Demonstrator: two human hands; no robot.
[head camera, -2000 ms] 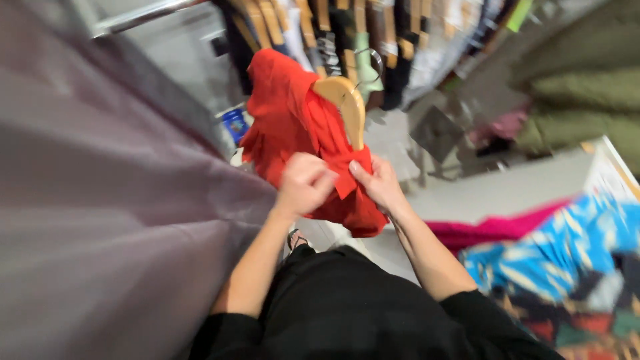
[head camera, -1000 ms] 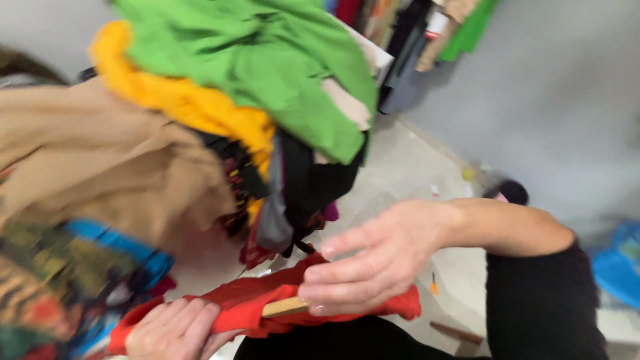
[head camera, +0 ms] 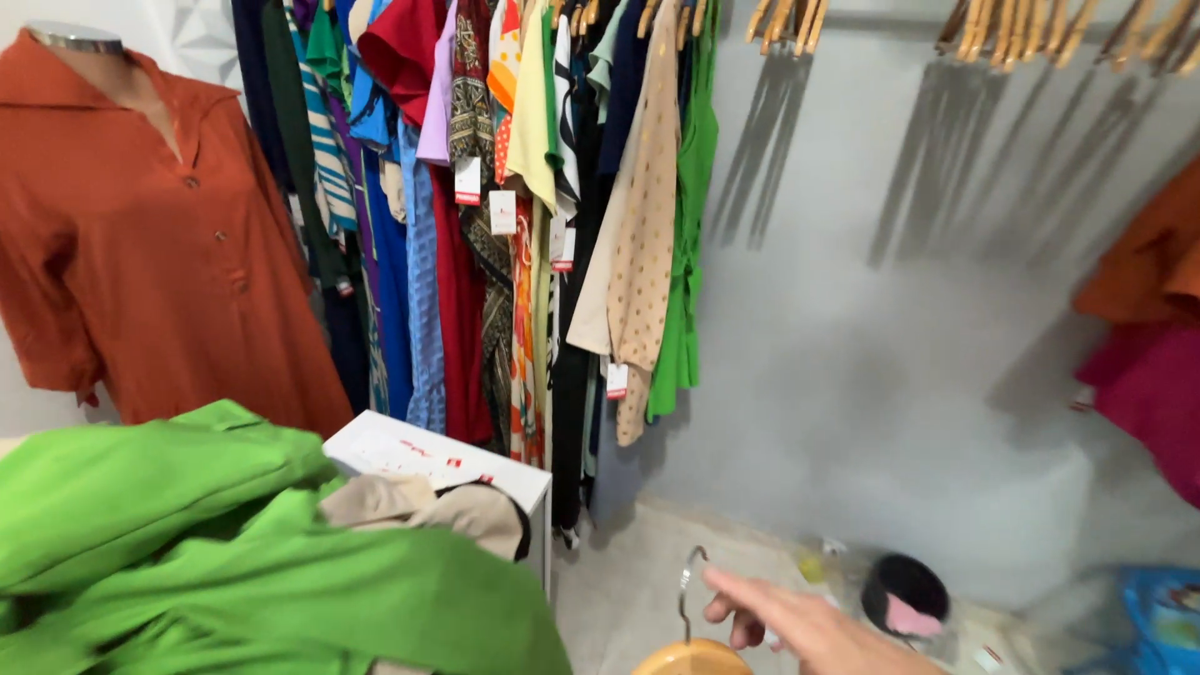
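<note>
At the bottom of the view, the top of a wooden hanger (head camera: 692, 659) shows with its metal hook pointing up. Just right of the hook is my right hand (head camera: 797, 614), its index finger stretched out close to the hook; whether it touches cannot be told. The hand does not close on anything. My left hand is out of view. The rest of the hanger, and any garment on it, lies below the frame's edge.
Green clothing (head camera: 281, 562) is heaped at lower left beside a white box-like stand (head camera: 450, 459). A mannequin in a rust-coloured dress (head camera: 178, 253) stands behind. Tagged garments (head camera: 647, 216) hang centrally; bare wooden hangers (head camera: 1017, 28) hang right. A black bin (head camera: 905, 595) sits on the floor.
The view has swung to the clothes rack and wall. The red garment, held on its hanger in both hands two seconds ago, is out of view, as is my left hand.
</note>
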